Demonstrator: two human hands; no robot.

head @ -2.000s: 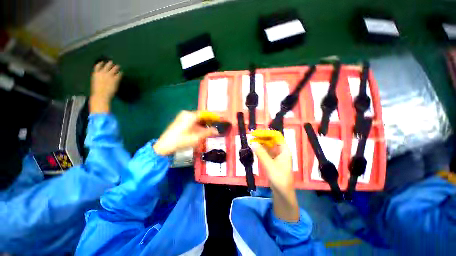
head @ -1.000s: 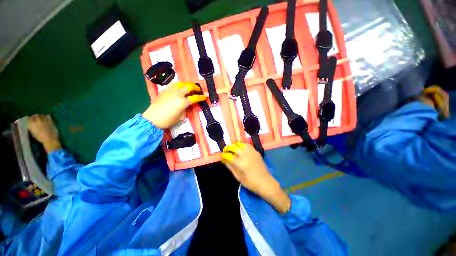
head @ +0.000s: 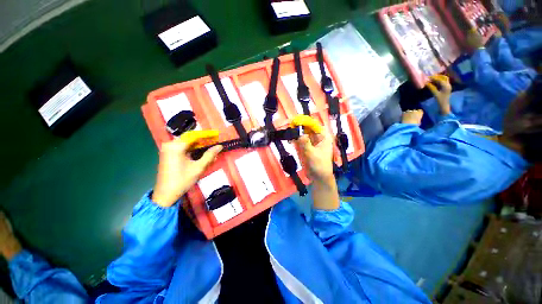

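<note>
A black smartwatch [head: 259,138] is held stretched out sideways above the red-orange compartment tray [head: 151,116]. My left hand [head: 184,163], with yellow finger cots, grips one strap end. My right hand [head: 315,148], also with yellow finger cots, grips the other strap end. Two watches closed into loops lie in the tray's left pockets, an upper one [head: 182,122] and a lower one [head: 220,198]. Several open watches lie lengthwise in the other pockets, over white paper slips. The lower pocket beside the looped watch shows only its paper slip [head: 254,176].
Black boxes with white labels [head: 65,104] stand along the green mat. Clear plastic film [head: 356,68] lies right of the tray. Neighbours in blue smocks [head: 440,157] sit at the right, near another red tray [head: 416,44]. A neighbour's arm [head: 35,273] is at the lower left.
An open watch has been lifted from the tray's lower row and is now stretched between both hands. My right hand has moved up from the tray's front edge. The camera view has shifted right.
</note>
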